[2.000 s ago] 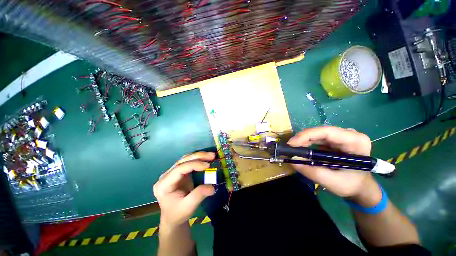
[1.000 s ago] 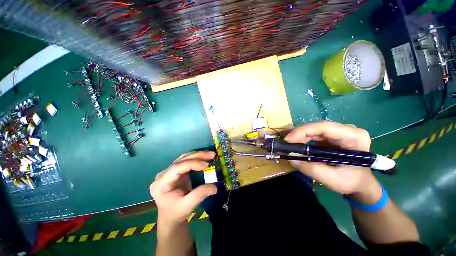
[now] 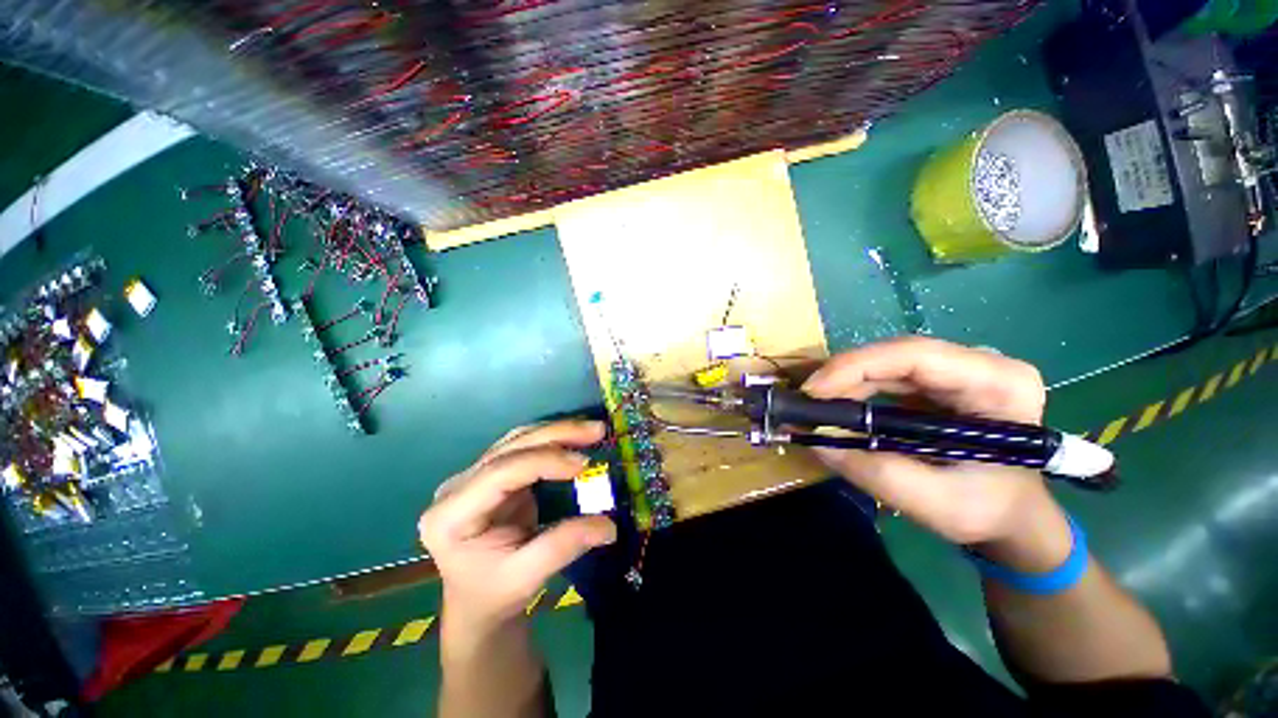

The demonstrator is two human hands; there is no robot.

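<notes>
My right hand (image 3: 942,432) holds the black soldering iron (image 3: 897,425) with a white rear end. Its tip and thin solder tube reach the green PCB panel strip (image 3: 641,456), which lies along the left edge of the tan work board (image 3: 687,253). My left hand (image 3: 512,526) is at the strip's left side, thumb and fingers around a small white and yellow pouch cell (image 3: 594,490). The cell's thin leads run toward the strip; their exact contact is too small to tell. More cells (image 3: 729,341) lie on the board near the iron.
A tall block of stacked trays with red wires (image 3: 561,105) stands behind the board. Wired PCB strips (image 3: 330,368) and a pile of cells (image 3: 84,407) lie left. The yellow-green tin (image 3: 967,197) and black solder feeder (image 3: 1142,175) stand right.
The camera view has shifted slightly. Both hands keep nearly the same pose, with the iron still at the strip and the cell still at my left hand.
</notes>
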